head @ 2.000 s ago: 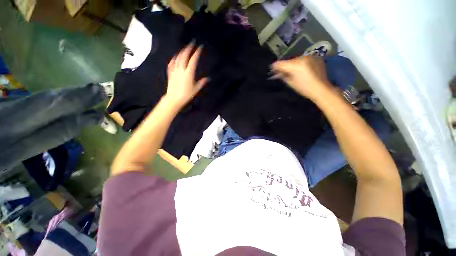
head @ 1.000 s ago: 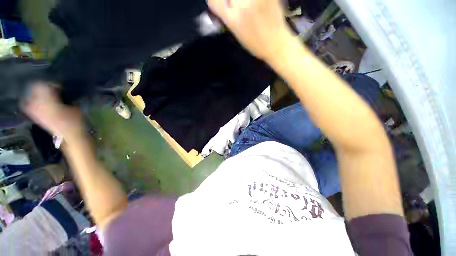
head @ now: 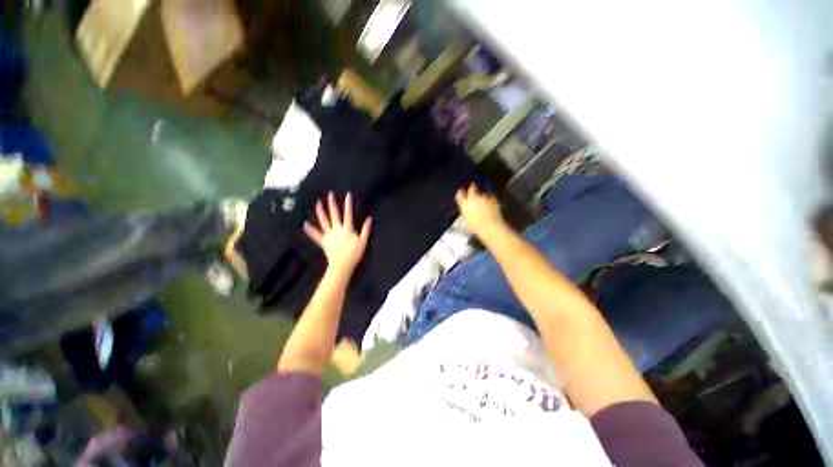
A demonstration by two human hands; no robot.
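Black fabric pieces (head: 402, 201) lie spread in a heap beside my legs, on top of something with tan cardboard-like edges (head: 346, 357). A white piece (head: 296, 150) shows at the heap's far left, and crumpled whitish cloth (head: 418, 285) along its near right side. My left hand (head: 338, 239) lies on the black cloth with its fingers spread, holding nothing. My right hand (head: 479, 210) is at the right edge of the black cloth with its fingers bent. The picture is blurred, and I cannot tell whether it grips anything.
The white table edge (head: 676, 164) curves down the right side. My jeans (head: 511, 274) are beside the heap. Another person's grey-trousered legs (head: 110, 264) reach in from the left, with shoes near the heap. An open cardboard box (head: 196, 46) is at the upper left on the green floor.
The black cloth lifted and blurred a second ago now lies flat on the heap. Both hands have come down onto or beside it, the left hand moving right from the far left.
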